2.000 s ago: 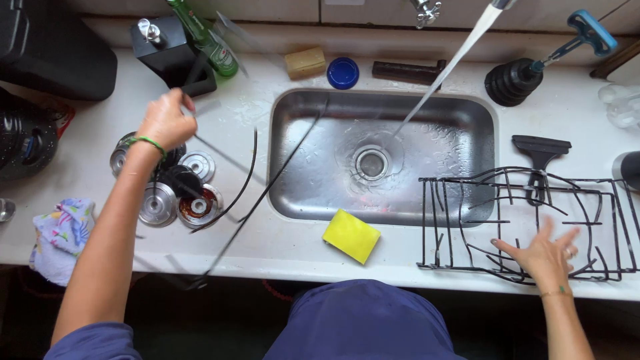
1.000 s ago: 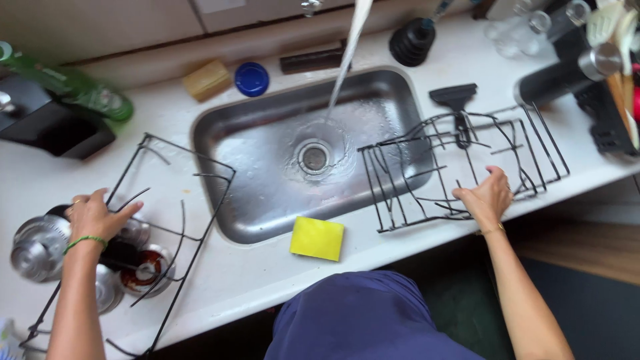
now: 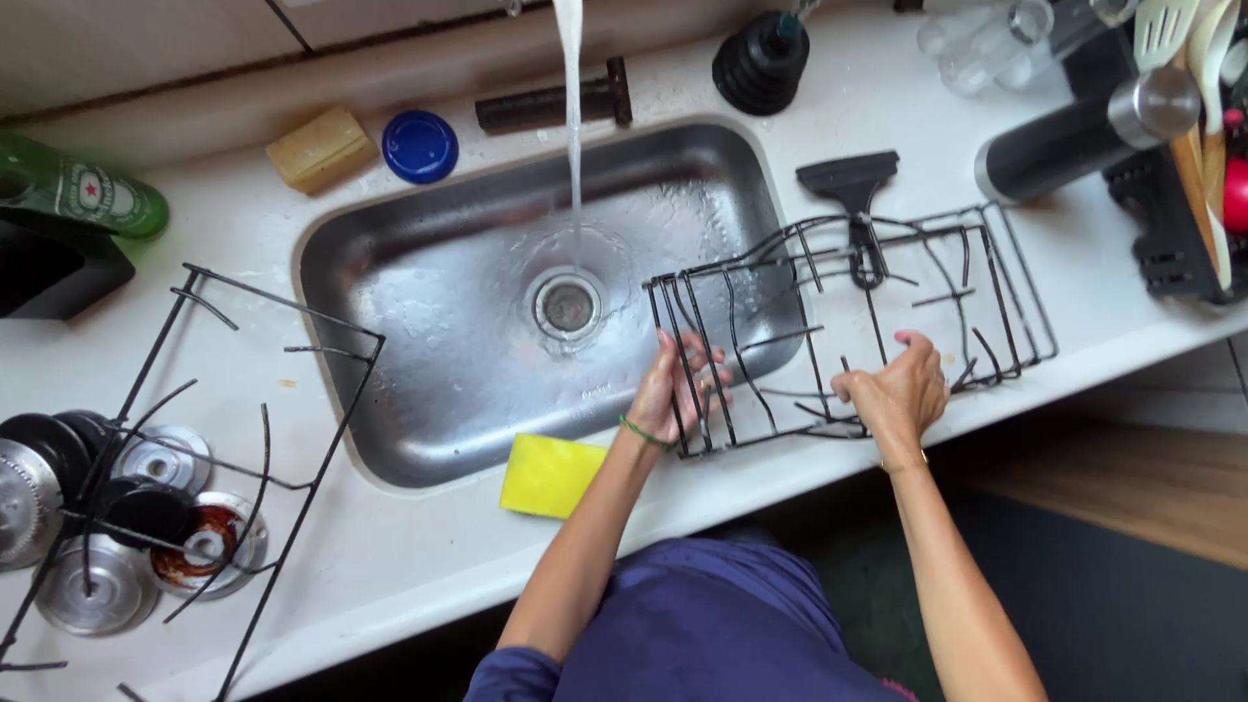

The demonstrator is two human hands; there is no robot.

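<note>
Black wire stove grates [image 3: 819, 336] lie over the right edge of the steel sink [image 3: 419, 400] and on the counter. At their left end is my left hand [image 3: 678, 385], its fingers around or just behind the end wires; a firm hold cannot be told. Over their front wires is my right hand [image 3: 897, 385], fingers partly curled; whether it grips a wire is unclear. Another wire grate [image 3: 312, 487] lies at the left over several burner parts [image 3: 161, 463], one with brown residue. A yellow sponge [image 3: 551, 475] lies by my left forearm. Water [image 3: 575, 127] runs into the sink.
Behind the sink are a soap bar [image 3: 322, 149], a blue round lid [image 3: 420, 146], a dark brown handled tool [image 3: 551, 102] and a black rubber plunger [image 3: 760, 63]. A black squeegee [image 3: 850, 185] reaches under the grates. A green bottle [image 3: 88, 195] and black flask [image 3: 1063, 146] flank them.
The left grate has come down over the burner parts. My left hand has moved from it across to the grates on the right. My right hand remains at those grates. The view has swung.
</note>
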